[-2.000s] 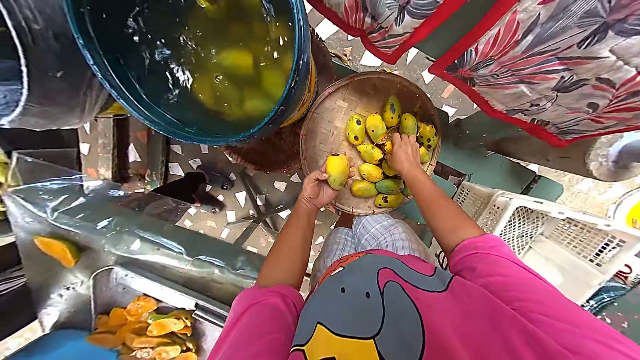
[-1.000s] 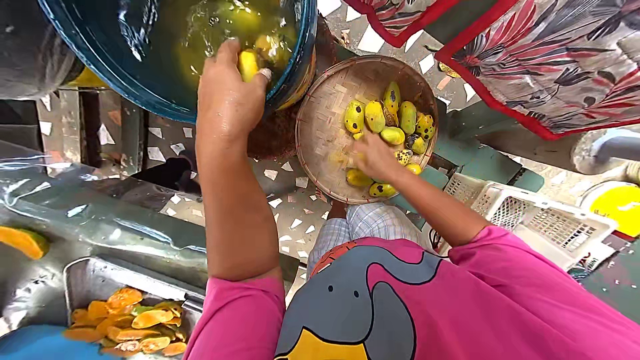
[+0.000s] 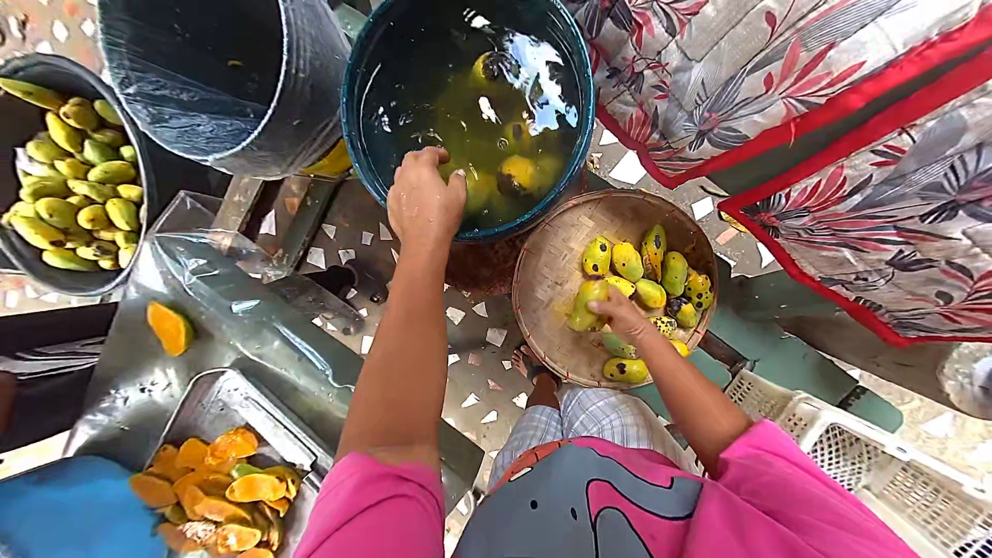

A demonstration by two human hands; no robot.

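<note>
My left hand (image 3: pixel 426 194) is over the near left part of a blue tub (image 3: pixel 585 124) of murky water, its fingertips by a greenish mango at the surface; whether it grips that mango I cannot tell. Several yellow mangoes with dark spots (image 3: pixel 518 172) float or lie in the water. My right hand (image 3: pixel 624 314) holds a yellow-green mango (image 3: pixel 587 304) above a round woven bamboo tray (image 3: pixel 546 267). Around it on the tray lie several yellow and green mangoes (image 3: pixel 653 249), many with black spots.
At left, a dark bucket (image 3: pixel 139 263) holds greenish mangoes beside a plastic-lined bucket (image 3: pixel 310 101). A metal tray (image 3: pixel 221 387) of cut mango pieces (image 3: pixel 221 488) and a single slice (image 3: pixel 170 328) are on a metal table. A white plastic crate (image 3: pixel 891 480) stands lower right, quilted floral cloth (image 3: pixel 837 101) upper right.
My left hand held a mango over the tray, then a yellow one at the tub; now its fingers are lower at the water. My right hand has lifted a mango. The view has swung left.
</note>
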